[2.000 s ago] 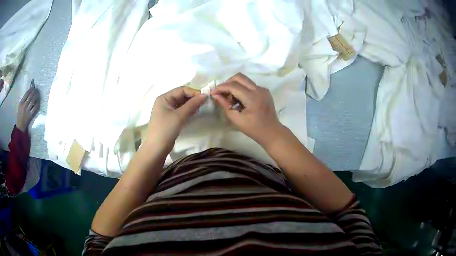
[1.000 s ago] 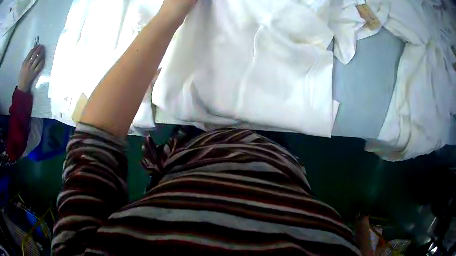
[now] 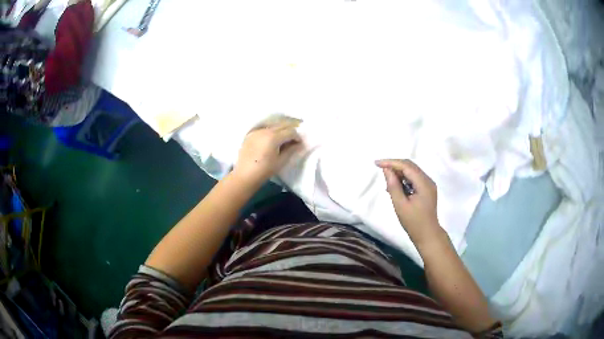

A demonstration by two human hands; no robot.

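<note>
A white garment point(image 3: 357, 126) lies spread on the table in front of my body, its lower edge hanging at the table's front. My left hand point(image 3: 268, 149) is at its left part, with the fingers bent onto the cloth and gathering a fold. My right hand point(image 3: 412, 195) is over the right part of the garment, fingers bent around small dark thread snips point(image 3: 406, 187). Its thumb and index finger are near each other; I cannot tell whether they touch the cloth. The cloth is overexposed, so seams and threads do not show.
A tan card point(image 3: 175, 124) lies at the left table edge, another point(image 3: 537, 152) at the right. More white garments point(image 3: 583, 192) lie at the right beside bare blue-grey table point(image 3: 513, 228). A person's red sleeve point(image 3: 69, 46) is at upper left, above a blue stool point(image 3: 99, 129).
The view has turned and shifted left. My left hand has come back from the top of the picture to the near cloth. My right hand is back in view with the snips.
</note>
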